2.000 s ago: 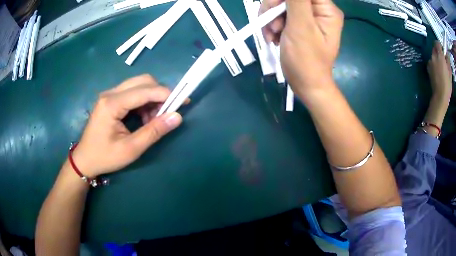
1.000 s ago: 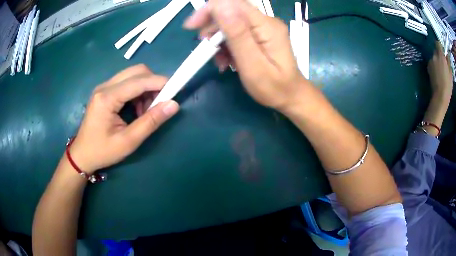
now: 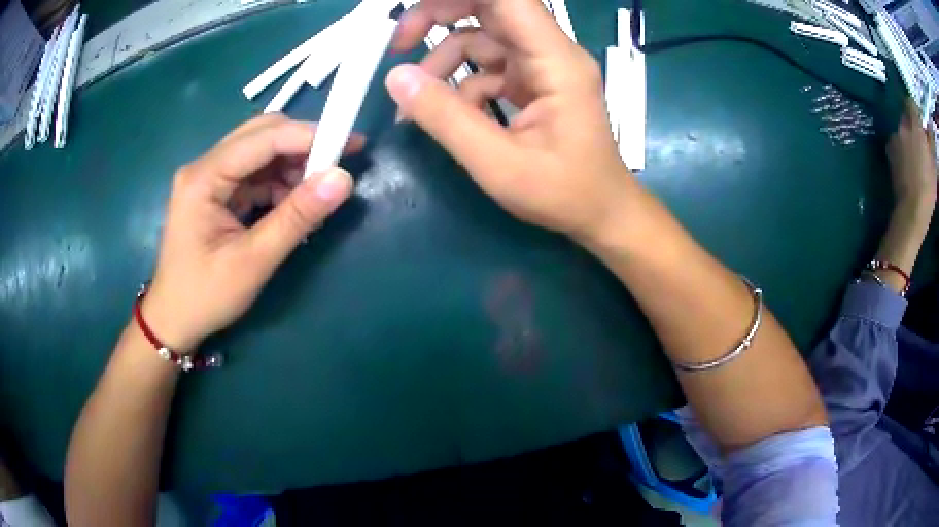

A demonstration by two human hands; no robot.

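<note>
My left hand (image 3: 242,206) grips the lower end of a slim white plastic handle piece (image 3: 350,98) between thumb and fingers. The piece is tilted up and away, above the green bench. My right hand (image 3: 525,124) is beside its upper end with thumb and fingers apart; a small gap shows between the thumb and the piece. Loose white sticks (image 3: 299,62) lie fanned behind the held piece. Another white piece (image 3: 625,103) lies right of my right hand. More white parts are partly hidden behind my right hand.
Several white pieces (image 3: 54,82) stand in a bundle at far left by a pale metal strip (image 3: 154,46). A black cable (image 3: 741,39) curves to the right, near small silvery parts (image 3: 841,115). A neighbour's hand (image 3: 911,154) is at white parts at far right.
My right hand has opened and moved off the held piece. The two parts seen in line earlier now appear as one shorter piece, held more upright in my left hand.
</note>
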